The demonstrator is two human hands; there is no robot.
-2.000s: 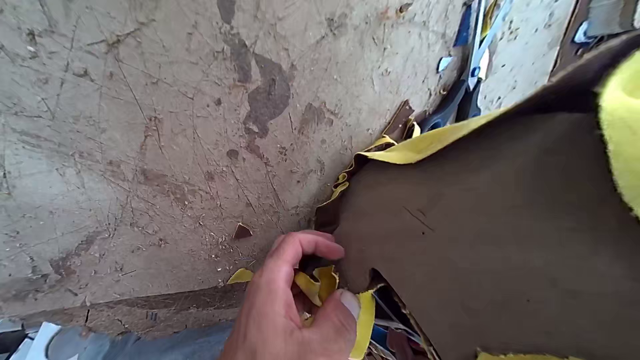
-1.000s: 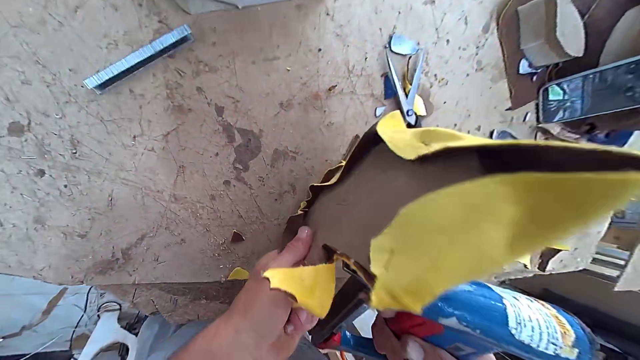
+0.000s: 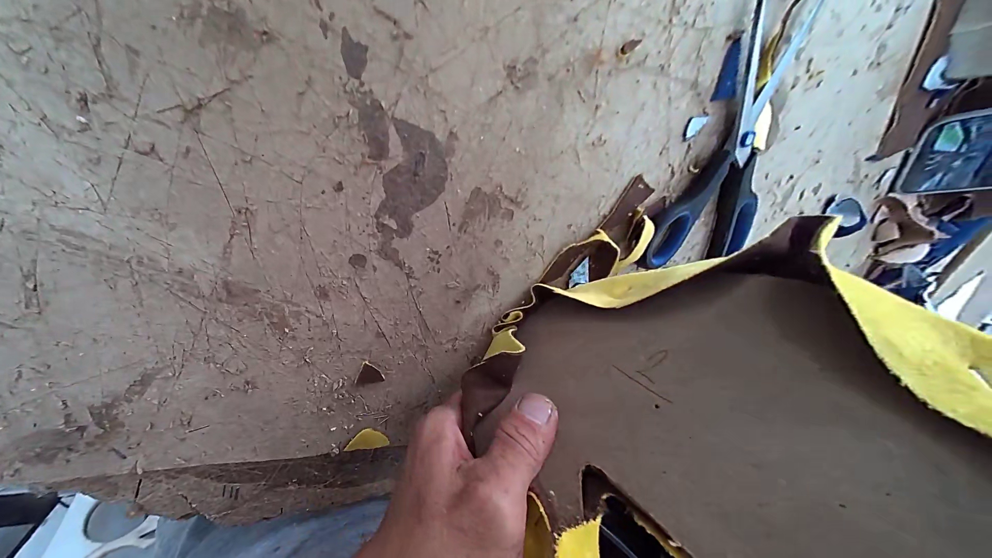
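Observation:
My left hand [image 3: 480, 473] grips the edge of a flat brown panel [image 3: 697, 387], its thumb on the top face and its fingers under the rim. Dark brown leather with a yellow underside [image 3: 643, 285] wraps the panel's rim; it is pleated in small folds just above the thumb and stands up loose at the right. A cutout [image 3: 620, 515] with a ragged edge opens at the panel's bottom. Marks are scratched on the panel's face. My right hand is out of view.
Scissors [image 3: 744, 139] with dark blue handles lie with blades parted beyond the panel on the scuffed worktable [image 3: 271, 232]. A phone [image 3: 949, 153] and leather scraps [image 3: 903, 229] lie at the right. Small brown [image 3: 370, 373] and yellow [image 3: 367, 440] offcuts lie near the table's front edge.
The blue can seen low at the right a second ago is out of view. My left thumb now presses on the panel's face, and the large yellow flap no longer covers its middle. The view is closer.

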